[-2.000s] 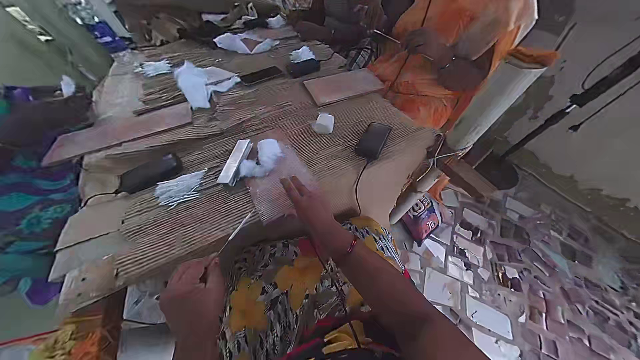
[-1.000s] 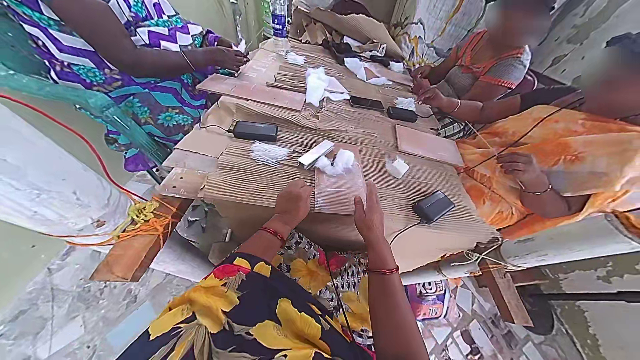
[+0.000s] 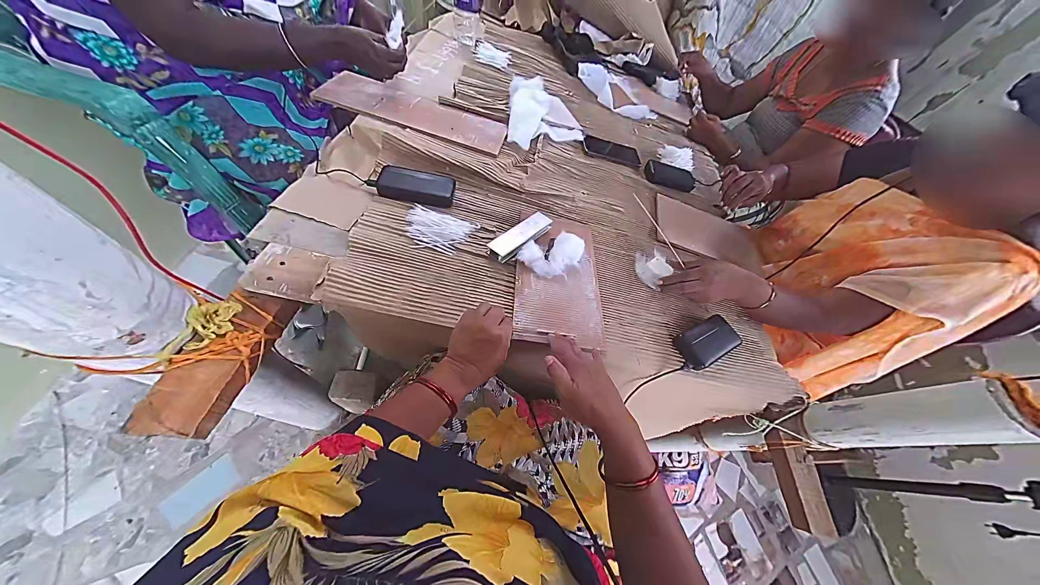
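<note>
My left hand (image 3: 481, 340) is closed, with fingers curled, at the table's near edge beside the lower left corner of a reddish-brown board (image 3: 559, 305). Whether it holds something thin is hard to see. My right hand (image 3: 583, 375) lies at the board's near edge, fingers spread, touching or just over it. A tuft of white cotton (image 3: 561, 253) lies on the board's far end. Against the board's upper left corner rests a small white-and-metal bar (image 3: 520, 236). Left of that, a bunch of thin white sticks (image 3: 439, 229) lies on the corrugated cardboard (image 3: 406, 284).
Black cased devices (image 3: 415, 187) with cords lie left, right (image 3: 707, 341) and far back. Another board (image 3: 707, 231), a long board (image 3: 410, 112), a phone (image 3: 611, 151) and more cotton (image 3: 536, 114) are across the table. A co-worker's hand (image 3: 715, 283) reaches in at right with a thin stick near cotton.
The view has swung widely since the first frame. My left hand held a thin stick two seconds ago; now none shows clearly. A co-worker's hand at the right has moved to the cotton there.
</note>
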